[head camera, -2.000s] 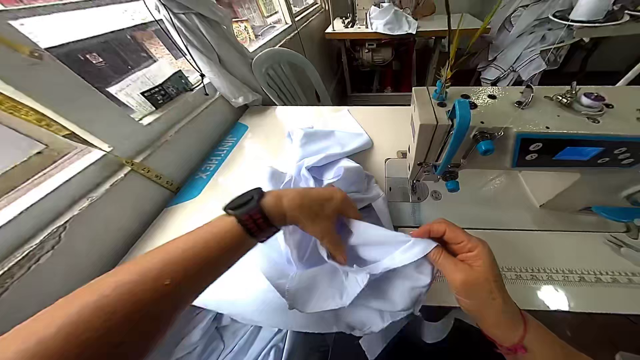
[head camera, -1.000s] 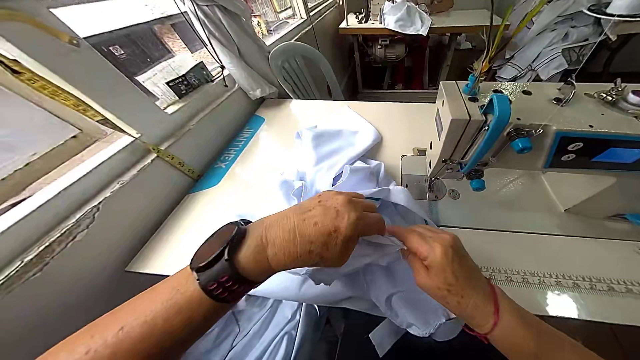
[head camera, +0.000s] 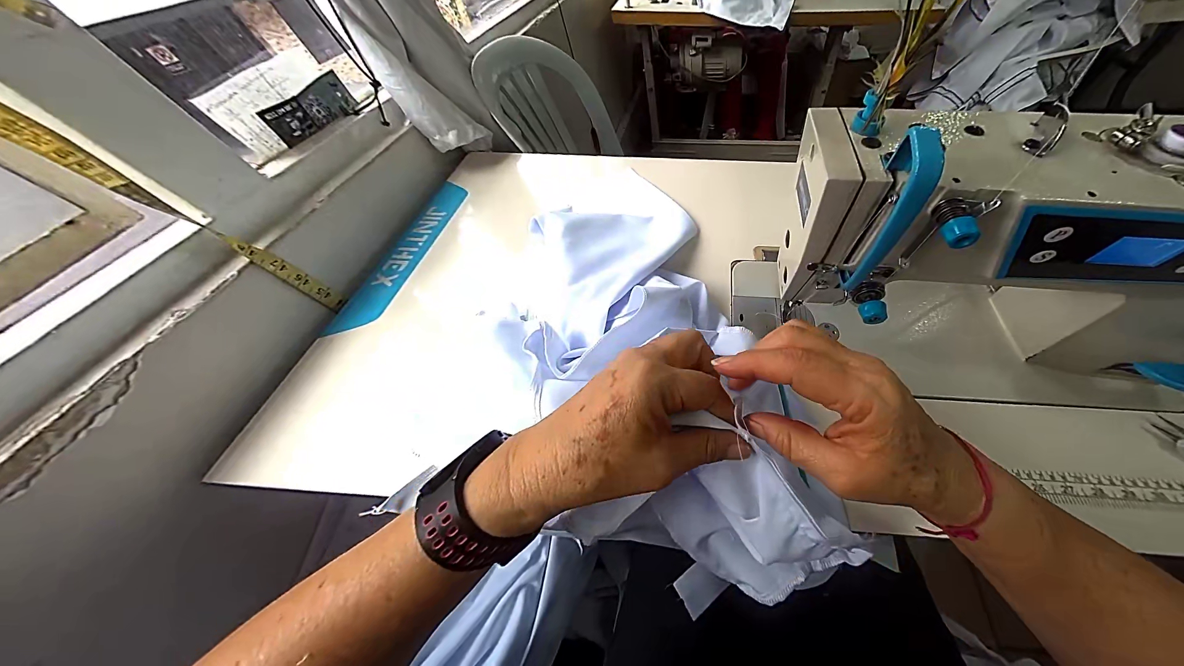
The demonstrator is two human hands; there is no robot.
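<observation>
A light blue cloth garment (head camera: 610,250) lies bunched on the sewing table and hangs over its front edge. My left hand (head camera: 629,425), with a dark watch on the wrist, pinches a fold of this cloth between thumb and fingers. Close beside it, on the right, is my right hand (head camera: 832,416), thumb and index finger bent at the cloth edge and a thin loose thread; whether they grip either cannot be told. Both hands are in front of the needle area of the industrial sewing machine (head camera: 925,231), whose needle is hardly visible.
A ruler tape (head camera: 1091,486) runs along the table's front right. Metal snips (head camera: 1167,430) lie at the right edge. A yellow measuring tape (head camera: 287,273) hangs by the left wall. Behind the table (head camera: 388,407) stands a plastic chair (head camera: 546,92); another machine table (head camera: 721,17) is farther back.
The hands have come together at the cloth edge, and the right thumb and index finger now show a gap. Two seconds ago the hands were farther apart, with cloth stretched between them.
</observation>
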